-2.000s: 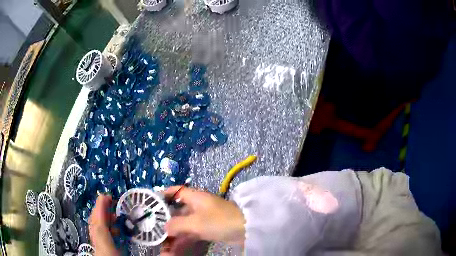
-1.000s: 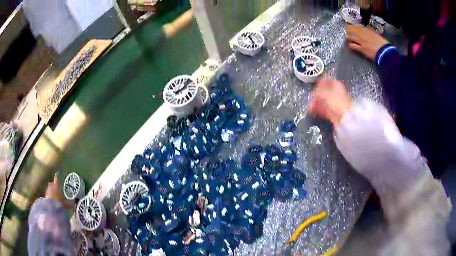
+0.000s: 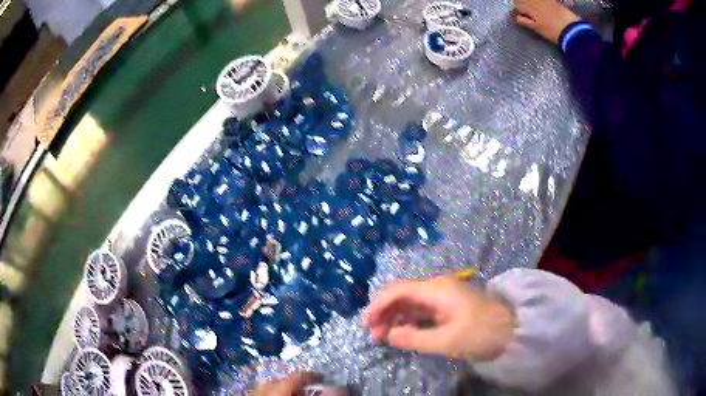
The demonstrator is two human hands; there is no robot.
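My right hand point(image 3: 441, 319) is over the bubble wrap right of the blue boards, fingers curled with a gap to the thumb; nothing shows in it. A small yellow tip of the pliers point(image 3: 465, 274) shows just above this hand, which hides the rest. My left hand point(image 3: 290, 385) is cut off by the bottom edge. A bit of something white shows at its fingers; whether it is held cannot be told. A large loose heap of blue circuit boards point(image 3: 310, 232) lies in front of me. A white spoked housing point(image 3: 170, 247) sits at the heap's left side.
Several white housings point(image 3: 103, 277) stand at lower left. Another housing point(image 3: 245, 83) stands at the table's pale left edge, beside the green surface point(image 3: 147, 124). At the top are more housings, one with a blue board point(image 3: 449, 46). Another person's hand point(image 3: 546, 17) and dark sleeve are at upper right.
My right hand has come back from beside the far housings to the pliers. My left hand has moved from the lower-left housings to the bottom edge. The view has shifted.
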